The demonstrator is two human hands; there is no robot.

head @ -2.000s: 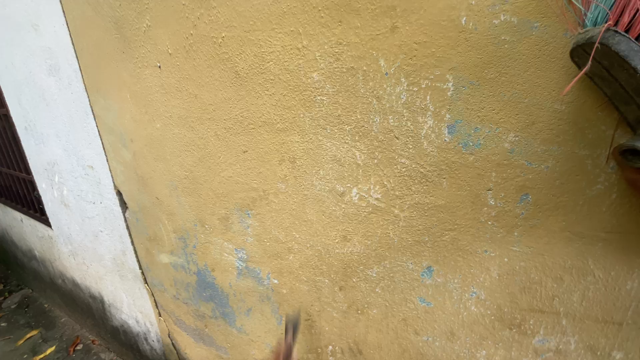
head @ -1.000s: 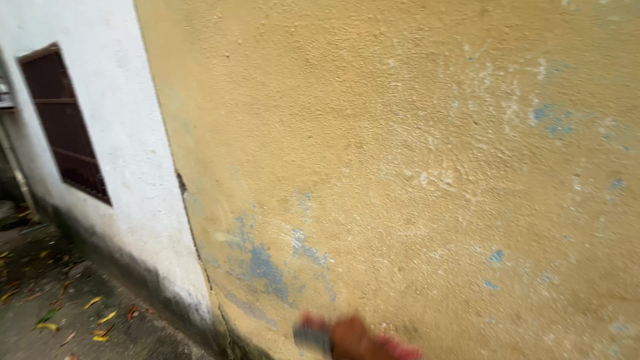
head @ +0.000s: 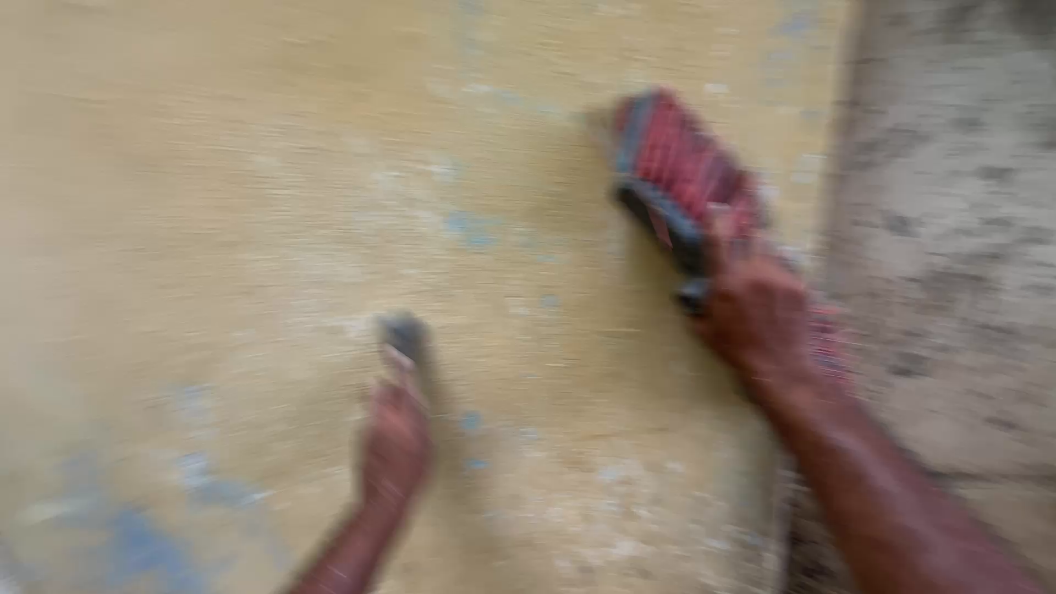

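A yellow painted wall (head: 313, 247), with blue and white patches where the paint is worn, fills most of the blurred view. At lower centre-left, my left hand (head: 396, 437) grips a small flat tool (head: 403, 332), probably a scraper, its grey end close to the wall. My right hand (head: 755, 305) holds a brush with red bristles (head: 693, 157) and a dark head (head: 660, 219), raised at the upper right, tilted, near the wall. Motion blur hides whether either tool touches the surface.
Along the right side stands a grey, stained, rough wall section (head: 940, 247), meeting the yellow wall at a vertical edge. A dark gap or shadow (head: 804, 536) lies low at that edge.
The view has swung to the right. My right hand with the red-bristled brush is now in full view; two seconds ago only bristles and a dark head showed at the upper right corner.
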